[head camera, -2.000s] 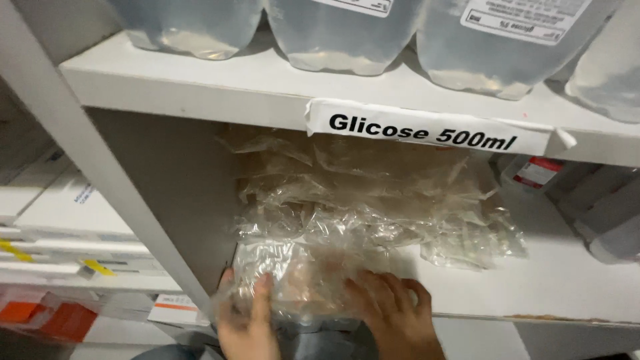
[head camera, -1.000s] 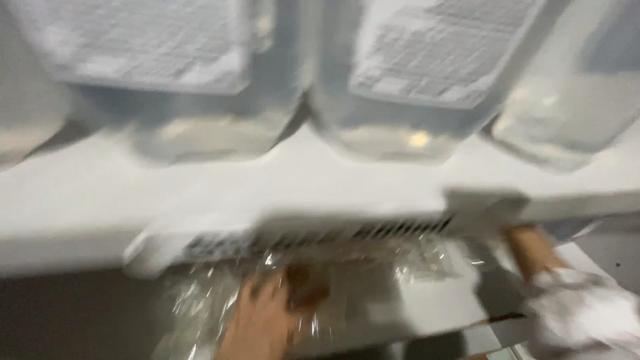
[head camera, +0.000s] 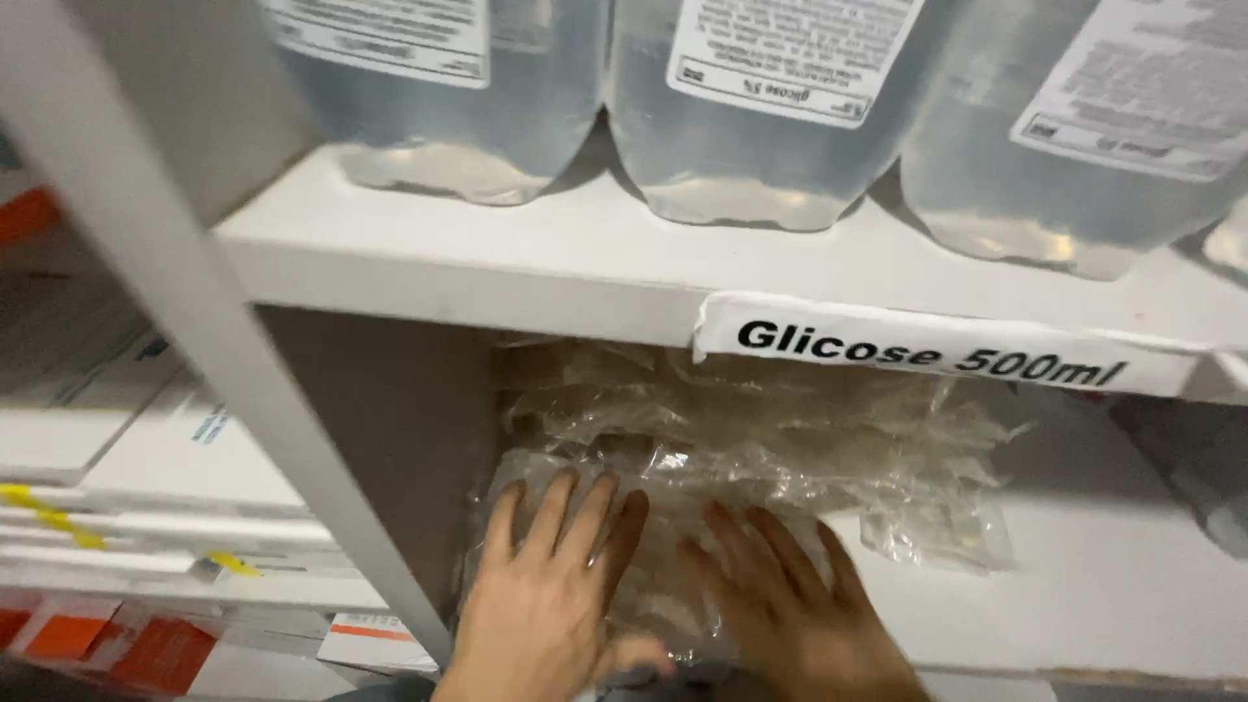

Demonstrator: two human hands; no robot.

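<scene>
Clear plastic packages (head camera: 682,463) lie in layers on the lower white shelf, beneath the one that bears a paper label. My left hand (head camera: 556,575) rests palm down on the nearest package, with its fingers spread. Just to its right, my right hand (head camera: 790,595) lies on the same plastic, fingers apart and slightly blurred. Neither hand is closed around anything. What the packages contain cannot be made out.
Several clear bottles of fluid (head camera: 751,117) stand on the upper shelf (head camera: 468,263). A paper label (head camera: 936,346) hangs from its edge. A grey upright panel (head camera: 263,409) bounds the left side, with white boxes (head camera: 205,458) beyond it. Dark containers (head camera: 1189,468) sit at the right.
One second ago my right hand was far off to the right; now it lies on the plastic beside my left hand. The view has shifted markedly.
</scene>
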